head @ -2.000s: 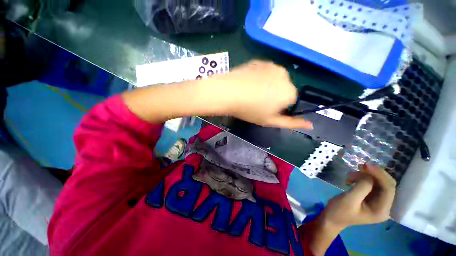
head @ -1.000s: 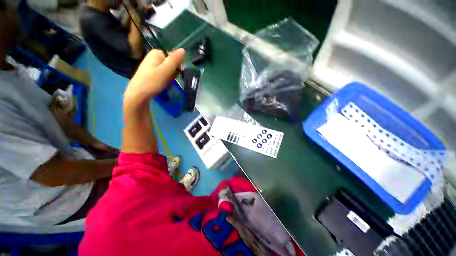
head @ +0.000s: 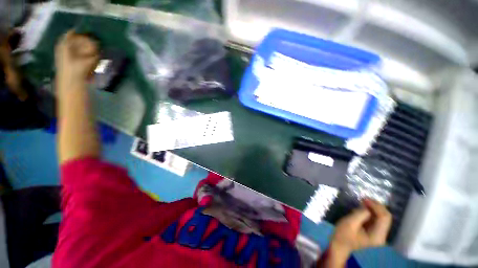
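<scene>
My left hand (head: 78, 55) is stretched out to the far left over the bench, blurred, its fingers curled. A black unit with a white label (head: 111, 70) is right beside it; whether the fingers touch or grip it cannot be told. My right hand (head: 362, 227) is at the lower right by the bench edge, fingers bent; blur hides whether it pinches anything. Another black unit with a white label (head: 315, 163) lies on the green mat between my hands. A white dotted strip (head: 321, 203) lies at its near side.
A blue basket (head: 245, 89) holds white sheets. A clear bag with dark contents (head: 199, 70) and a white pad sheet (head: 189, 132) lie left of it. Black dot sheet (head: 406, 141) and crinkled clear film (head: 369, 180) are at right. White tray (head: 160, 157) is below the edge. Person at far left.
My left hand has moved from above the middle unit out to the far left. The view has swung left and back. My right hand, out of view one second ago, shows again at the lower right.
</scene>
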